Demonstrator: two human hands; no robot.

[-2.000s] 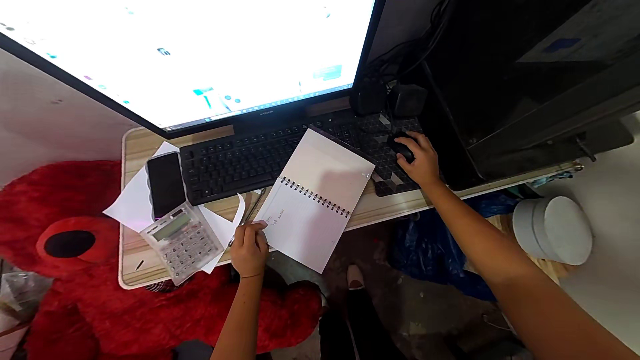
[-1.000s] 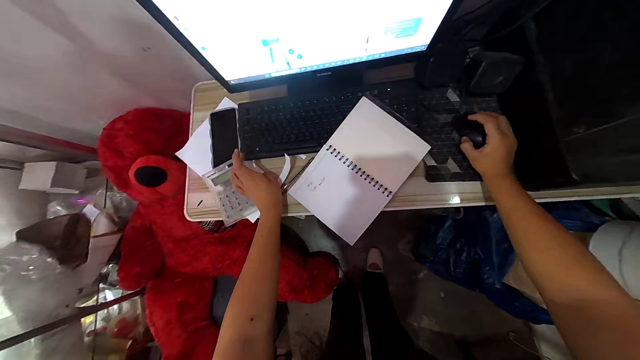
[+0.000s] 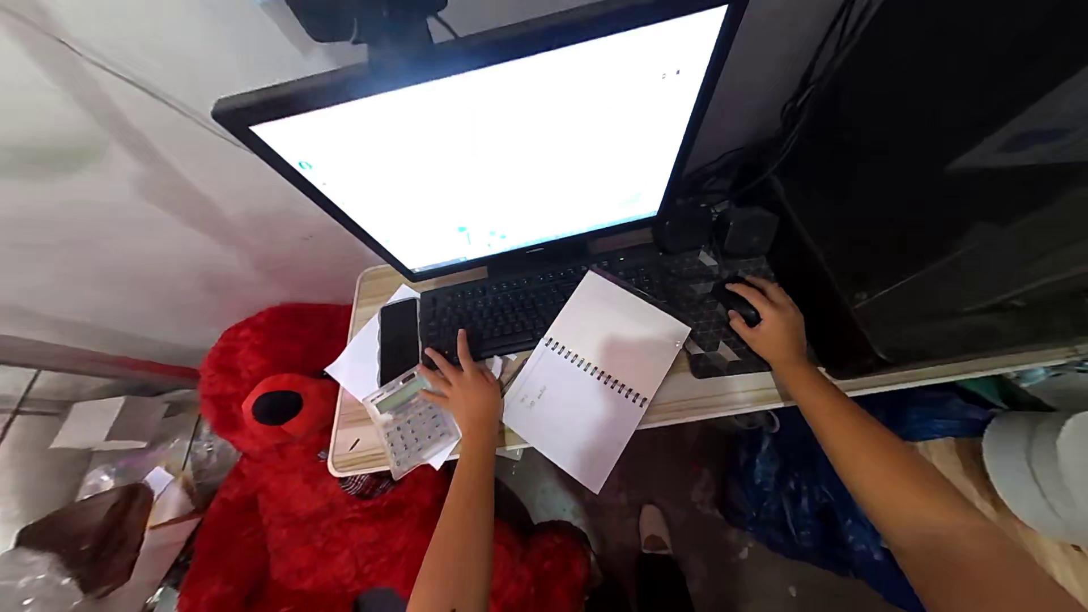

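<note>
My right hand rests over a black computer mouse on a dark patterned mouse pad. Fingers spread, my left hand lies at the lower left edge of the black keyboard, beside a clear-cased calculator; it grips nothing. A spiral notebook lies open, tilted across the keyboard's right part and past the desk's front edge, with some handwriting on its lower page. Left of the keyboard a dark-screened phone lies on loose white paper. The monitor is lit, mostly white.
A large red teddy bear sits against the left end of the desk. Small black speakers stand behind the mouse pad. Blue plastic bags and a white round container are below at right. Boxes lie at far left.
My left hand has moved from beside the notebook, over the calculator, to the keyboard's lower left edge. My right hand stays on the mouse. The view has shifted, showing more of the monitor.
</note>
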